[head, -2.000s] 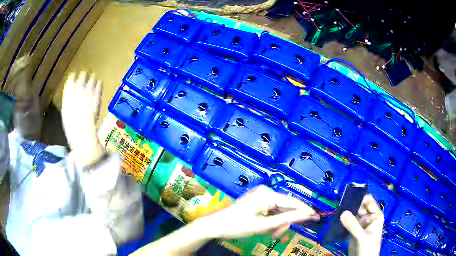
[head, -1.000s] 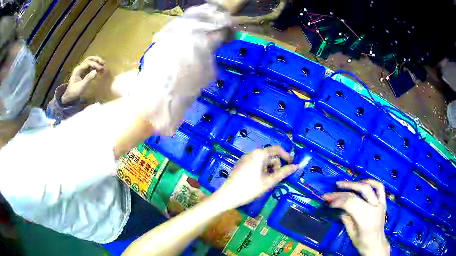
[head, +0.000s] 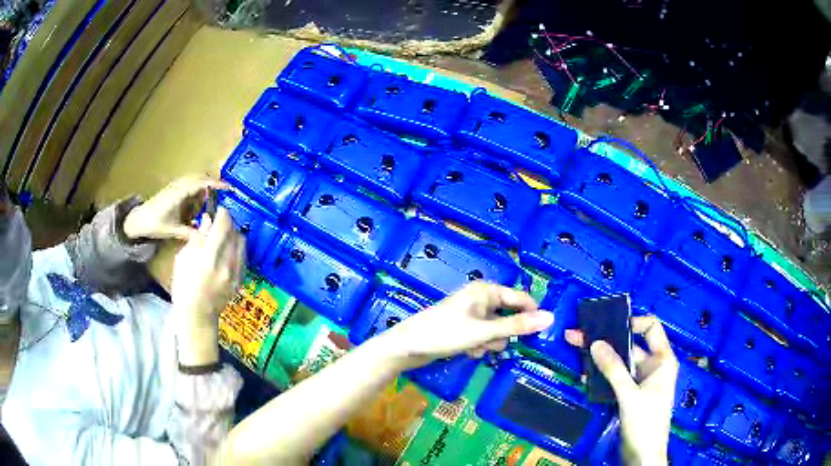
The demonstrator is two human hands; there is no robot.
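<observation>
My right hand (head: 649,373) holds a black solar panel (head: 605,341) upright over the blue housings at lower right. My left hand (head: 474,320) is left of the panel, with thumb and finger close together; whether a thin wire is between them is unclear. Below lies a fitted housing (head: 545,411) with a dark panel in its recess. Glued housings (head: 446,259) with dark blobs and thin dark lines lie in tight rows. The housing just behind my hands (head: 558,300) is partly covered.
Another person's hands (head: 202,232) work at the left end of the rows. Stacked cardboard trays (head: 100,100) stand at upper left. Panel stock with red wires (head: 629,77) lies at back right. Printed cardboard (head: 456,435) is under the rows. Blue cord (head: 629,150) loops along the back.
My right hand now holds a panel upright; a second ago none showed clearly there. My left hand has shifted slightly. The other person's arm has withdrawn from over the rows to the left.
</observation>
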